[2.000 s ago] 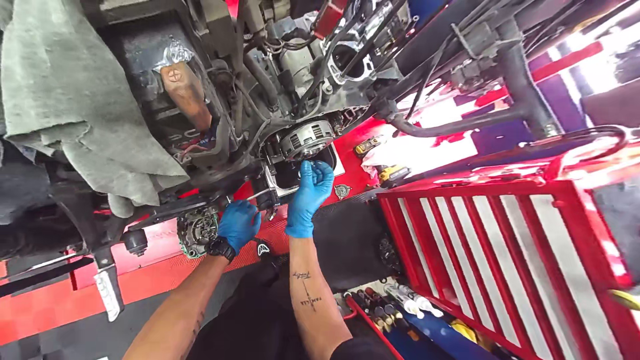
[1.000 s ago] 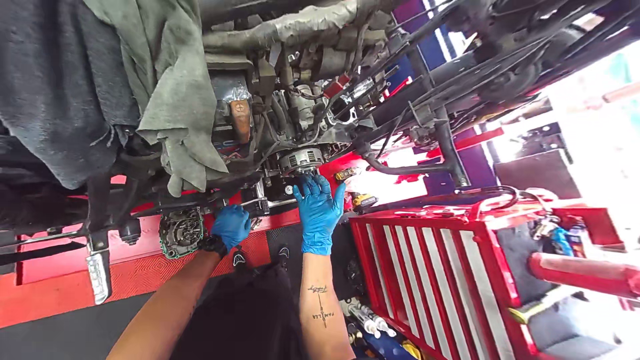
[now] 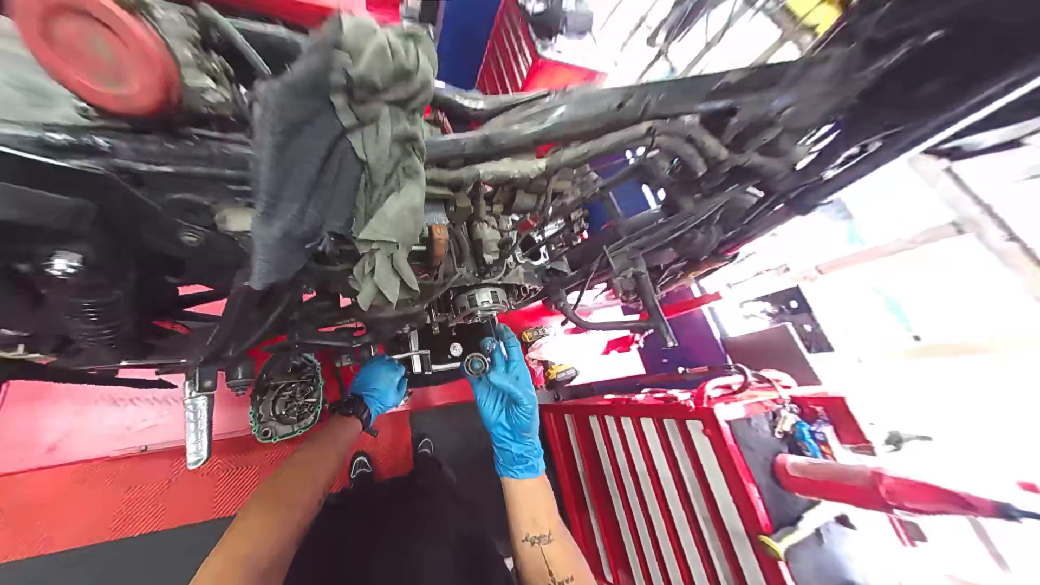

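Observation:
Just below the round metal clutch basket (image 3: 480, 303) on the motorcycle's engine, my right hand (image 3: 508, 390), in a blue glove, holds a small ring-shaped bearing (image 3: 476, 364) between its fingers. To the left, my left hand (image 3: 380, 385), also gloved in blue, is closed near a metal lever (image 3: 410, 356); whether it grips anything there cannot be told. Further left is the open engine case (image 3: 287, 396), its inner parts showing and a green gasket along its edge.
Grey-green rags (image 3: 388, 162) hang over the frame. A footpeg (image 3: 197, 426) sticks down at the left. At the right stands a red tool cabinet (image 3: 642, 479) with a red padded bar beside it. Yellow-and-black power tools (image 3: 561, 373) lie behind my right hand.
My right hand has turned from reaching at the clutch basket to palm-up below it, with the bearing now in sight. The view has swung and takes in more of the motorcycle.

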